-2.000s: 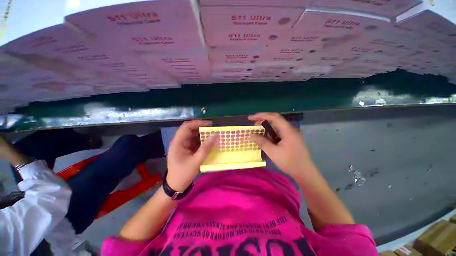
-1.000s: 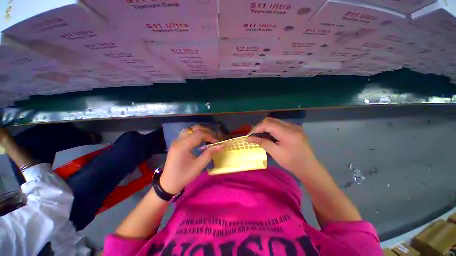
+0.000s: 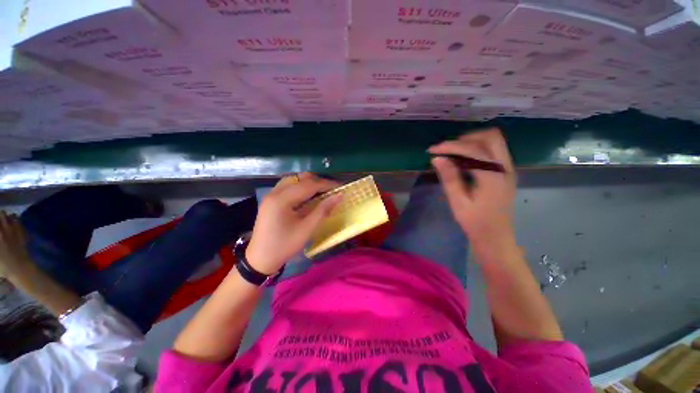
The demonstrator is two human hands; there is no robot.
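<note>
My left hand holds the yellow sticker sheet by its left side, above my lap. The sheet is tilted, with rows of small marks on its upper part. My right hand is raised at the bench edge, apart from the sheet and slightly blurred. It grips a thin dark stick, perhaps tweezers or a pen, lying nearly level across the fingers. White retail boxes with "S11 Ultra" ends are stacked beyond the hands; some ends carry small round spots.
The green bench edge with its shiny rim runs across in front of me. At left is a person's white sleeve, with a red stool beside dark-clad legs. Brown cartons stand on the floor at the lower right.
My right hand has let go of the sheet and moved up and right with the dark stick. The sheet, now in my left hand only, has tilted. The neighbour's arm has shifted.
</note>
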